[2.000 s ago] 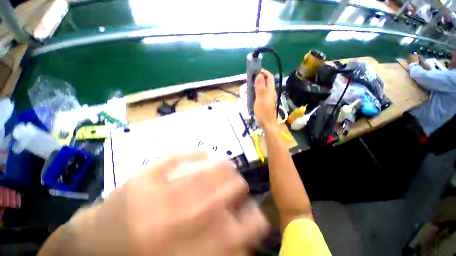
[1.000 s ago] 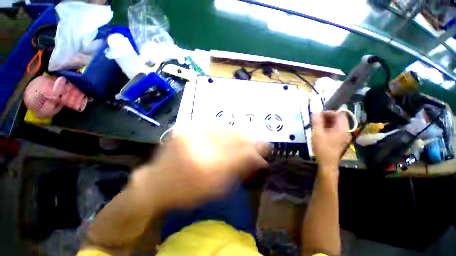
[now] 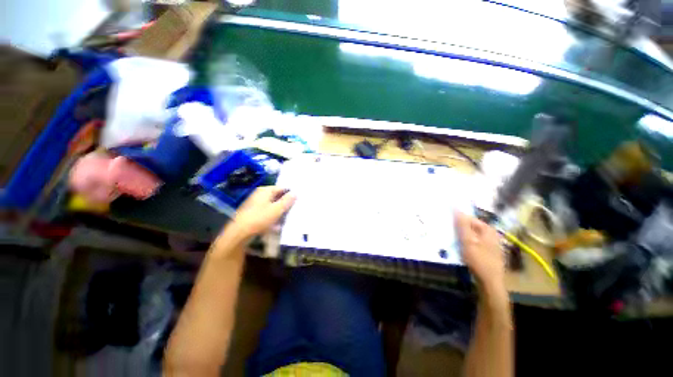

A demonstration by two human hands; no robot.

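Note:
The stand lies on the bench in front of me with its pale bottom cover (image 3: 361,202) facing up. Dark spots show near its corners, and its black comb-like edge (image 3: 369,263) faces me. My left hand (image 3: 262,212) grips the stand's left end. My right hand (image 3: 480,239) grips its right end. The vent rings are faint in the blur. The grey electric screwdriver (image 3: 535,158) leans at the right, beyond my right hand and out of its grasp.
A blue parts bin (image 3: 235,179) stands left of the stand, with plastic bags and a pink object (image 3: 111,177) further left. A tape roll (image 3: 537,221), a yellow strip (image 3: 531,254) and black clutter lie at the right. The green conveyor belt (image 3: 443,96) runs behind.
My right hand has let go of the screwdriver and moved to the stand's right end. My left hand has moved from above the stand to its left end. The view has shifted.

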